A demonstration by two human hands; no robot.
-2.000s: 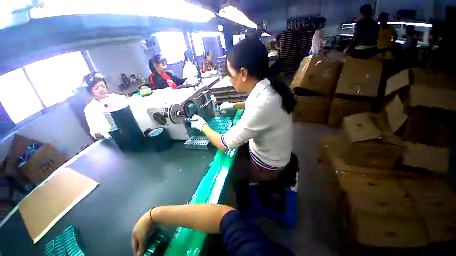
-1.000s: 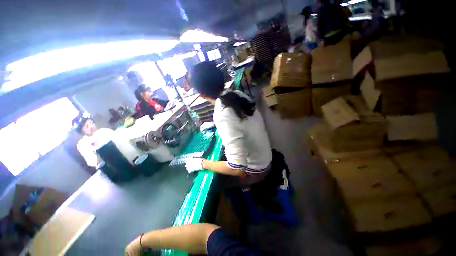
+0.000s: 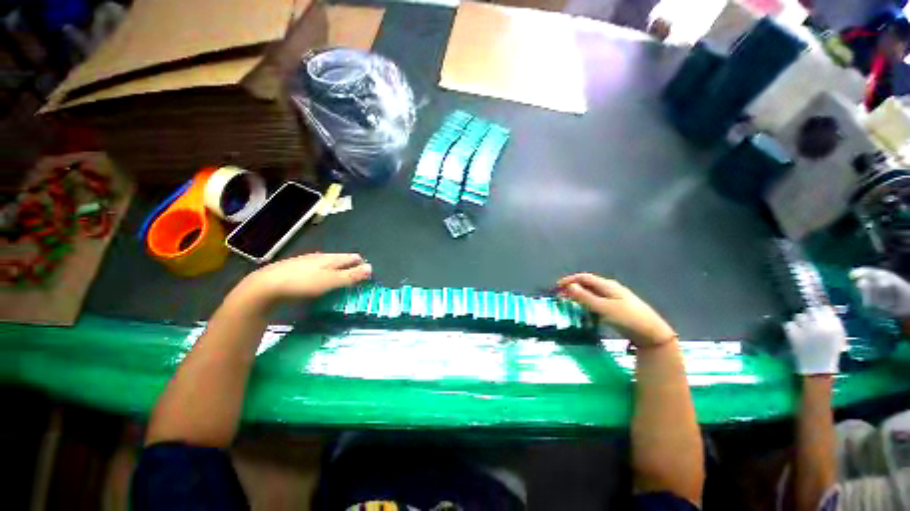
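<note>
A long row of teal wrapped blocks (image 3: 464,305) lies on the dark green bench just behind its front edge. My left hand (image 3: 304,277) is at the row's left end and my right hand (image 3: 617,305) is at its right end, fingers around the end pieces. The fingertips are partly hidden, so the exact grip is hard to see. A block stack (image 3: 460,158) of several short rows lies mid-bench beyond the row. A loose block (image 3: 459,225) lies just in front of the stack.
Tape rolls (image 3: 188,238), a smartphone (image 3: 274,222), a plastic-wrapped bundle (image 3: 359,110) and stacked cardboard (image 3: 190,120) are left. A tan sheet (image 3: 519,58) lies at the far edge. A coworker's gloved hands (image 3: 816,339), dark rolls (image 3: 738,80) and a machine (image 3: 823,150) are right.
The view has swung left and down from the coworker and cartons to the bench in front of me. Both my hands are now in view, at the ends of the row.
</note>
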